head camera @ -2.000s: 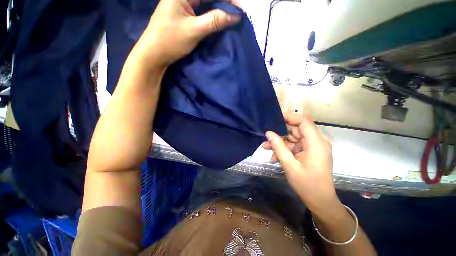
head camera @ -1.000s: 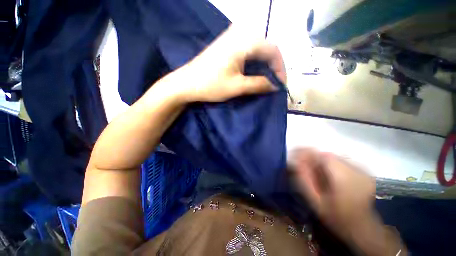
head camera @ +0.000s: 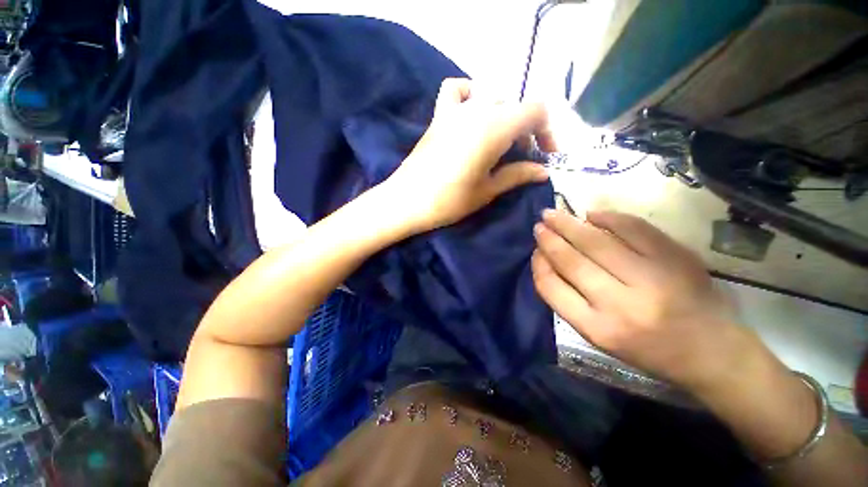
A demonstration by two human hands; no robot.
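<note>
Navy fabric (head camera: pixel 466 276) hangs from the table edge towards my lap, and more of it spreads back to the left. My left hand (head camera: pixel 485 152) pinches the upper edge of the cloth between thumb and fingers, close to the presser foot area. My right hand (head camera: pixel 628 285) is at the right edge of the cloth, fingertips at the fabric; its grip is partly hidden. The sewing machine head (head camera: pixel 657 57), cream with a teal band, is at the upper right. The needle is not clear in the glare.
A blue crate (head camera: pixel 333 380) stands below the table at my left. Long navy pieces (head camera: pixel 171 190) drape at the left. The machine bed (head camera: pixel 666 219) is right of the cloth. A red scissor handle (head camera: pixel 861 385) shows at the right edge.
My left hand has brought the cloth's edge down and right to the needle area. My right hand went down along the cloth, then came back up beside its right edge. The view has shifted.
</note>
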